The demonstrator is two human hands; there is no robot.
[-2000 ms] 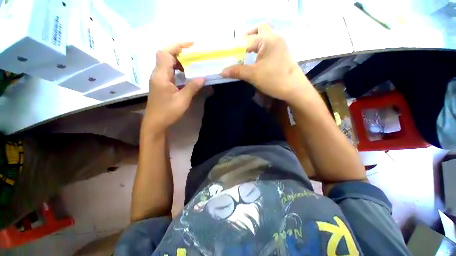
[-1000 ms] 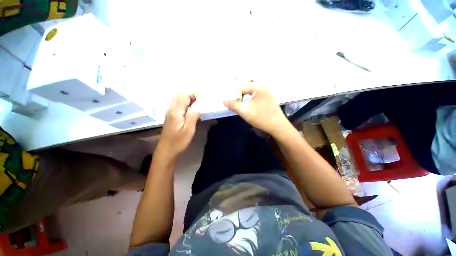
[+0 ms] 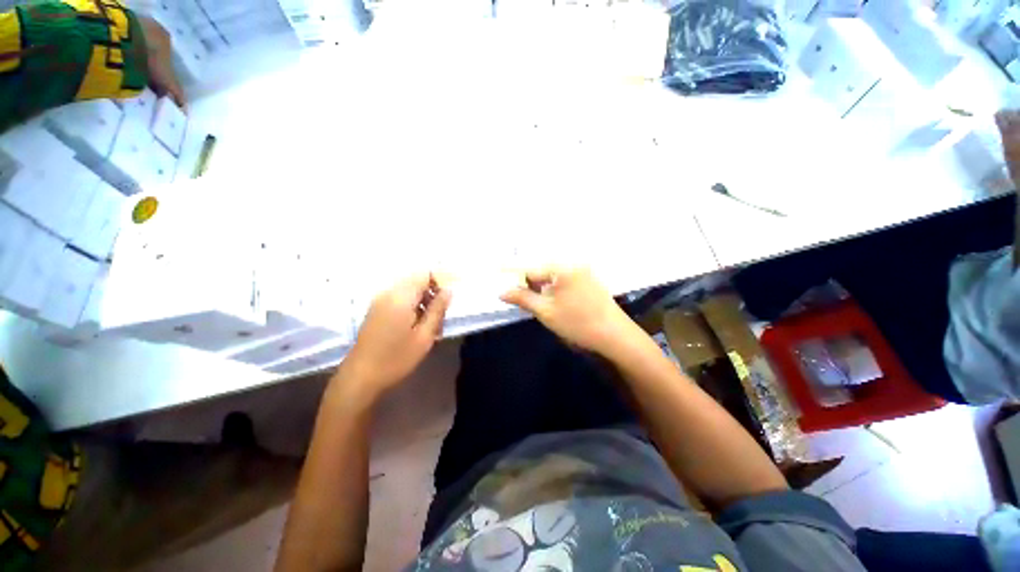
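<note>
My left hand (image 3: 397,330) and my right hand (image 3: 573,310) are at the front edge of the white table, a short gap apart, with thumbs and fingers curled towards each other. The area between them is washed out to white. A faint pale edge shows between the thumbs, but I cannot tell whether it is a white piece in my hands or the table. No yellow sheet is visible at my hands.
White boxes (image 3: 185,274), one with a round yellow sticker (image 3: 144,209), stand left. A thin dark tool (image 3: 744,200) lies right on the white table (image 3: 626,240). A black plastic bag (image 3: 725,47) lies behind. Another person's hand (image 3: 163,62) is upper left. A red stool (image 3: 852,363) stands below right.
The yellow sheet seen between my hands two seconds ago no longer shows. The view has tilted up, so my hands and the table edge sit lower and more of the table's back shows.
</note>
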